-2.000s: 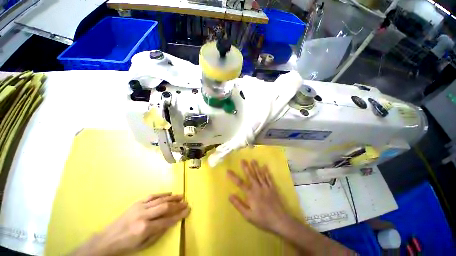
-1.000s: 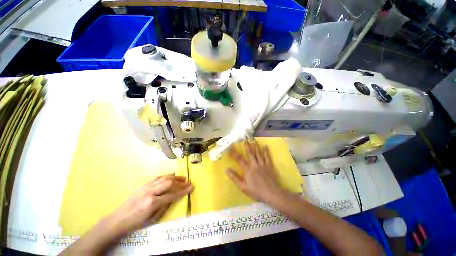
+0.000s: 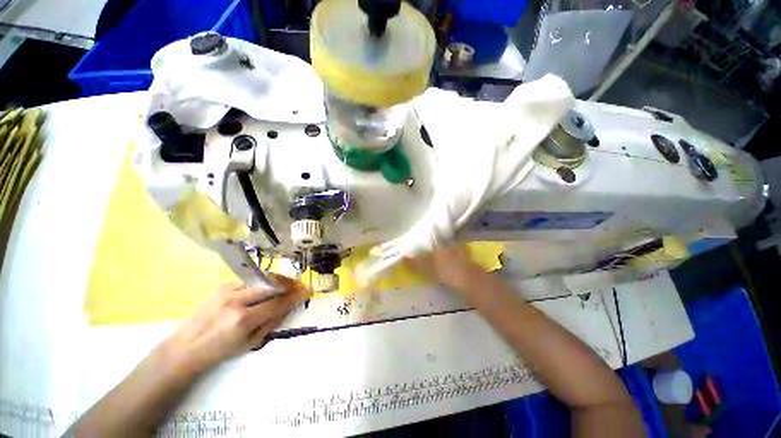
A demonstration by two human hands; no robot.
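Note:
The yellow panel point(image 3: 141, 257) lies flat on the white table, mostly left of and under the sewing machine head point(image 3: 283, 171). Its near edge is close to the needle area. My left hand point(image 3: 248, 312) rests at that edge, fingertips beside the presser foot area, which the head and fingers partly hide. My right hand point(image 3: 445, 265) lies on the panel's right part under the head, its fingers mostly hidden by the white cloth point(image 3: 479, 175). Whether either hand grips the panel is not clear; both appear to lie on it.
A panel stack point(image 3: 19, 162) lies at the table's far left. The clear bottle with yellow top point(image 3: 370, 68) stands on the head. A printed ruler point(image 3: 368, 398) runs along the front edge. Blue bins are behind left point(image 3: 163, 43) and at lower right point(image 3: 736, 368).
The panel has moved away from me under the head, baring the table front and dark bed outline. Both hands have moved forward with it. The view has come closer to the machine.

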